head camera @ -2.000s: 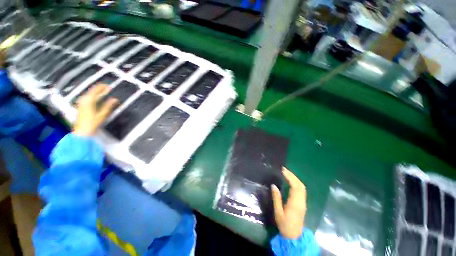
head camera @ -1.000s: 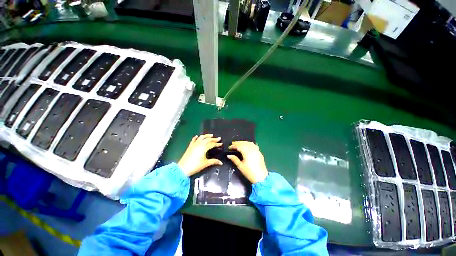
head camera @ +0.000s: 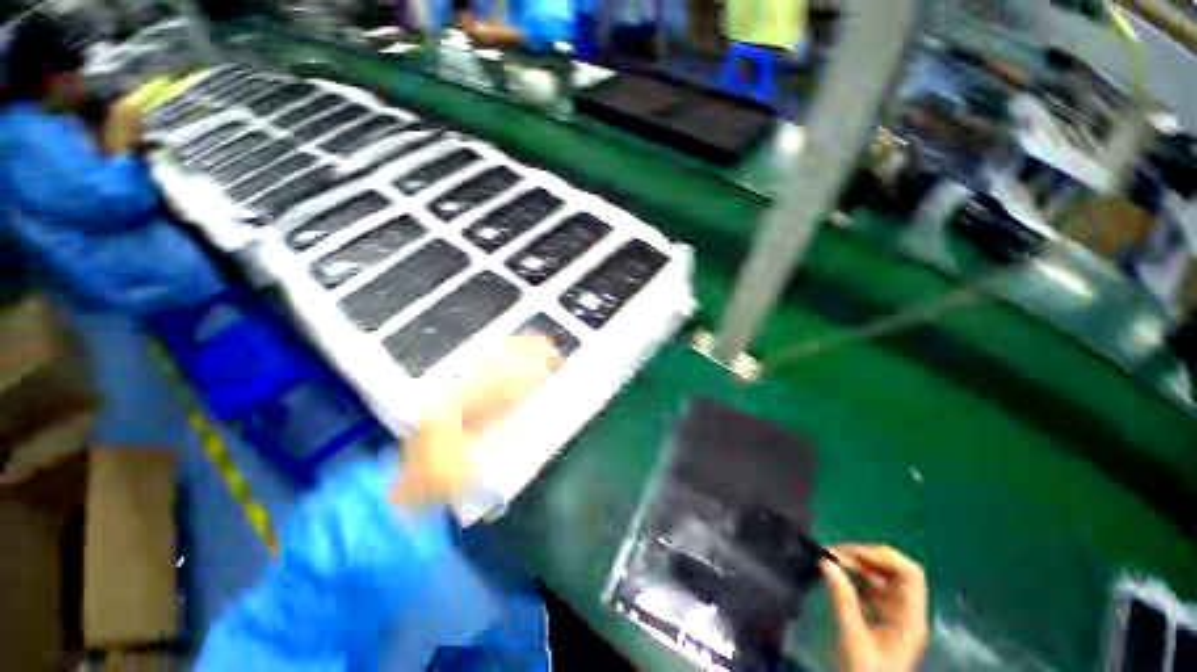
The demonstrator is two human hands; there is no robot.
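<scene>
My left hand [head camera: 479, 407], blurred, is over the near right end of the white tray [head camera: 617, 381]. A black phone housing [head camera: 549, 336] shows in the compartment at its fingertips; whether the hand grips it is unclear. My right hand [head camera: 882, 597] is at the right edge of the black sheet [head camera: 735, 486], thumb and finger pinched on a small dark piece [head camera: 817, 549], mostly hidden against the sheet. The sheet lies flat on the green bench, with a shiny clear edge at its near side.
More black housings [head camera: 614, 281] lie in rows in the white tray. A pale metal post [head camera: 814, 184] with a thin hose stands behind the sheet. Part of another tray [head camera: 1142, 630] shows at lower right. A person in blue [head camera: 99, 210] is at far left, beside a blue stool [head camera: 263, 381].
My hands have moved apart from over the sheet, the left to the white tray and the right to the sheet's right edge. The view has swung left.
</scene>
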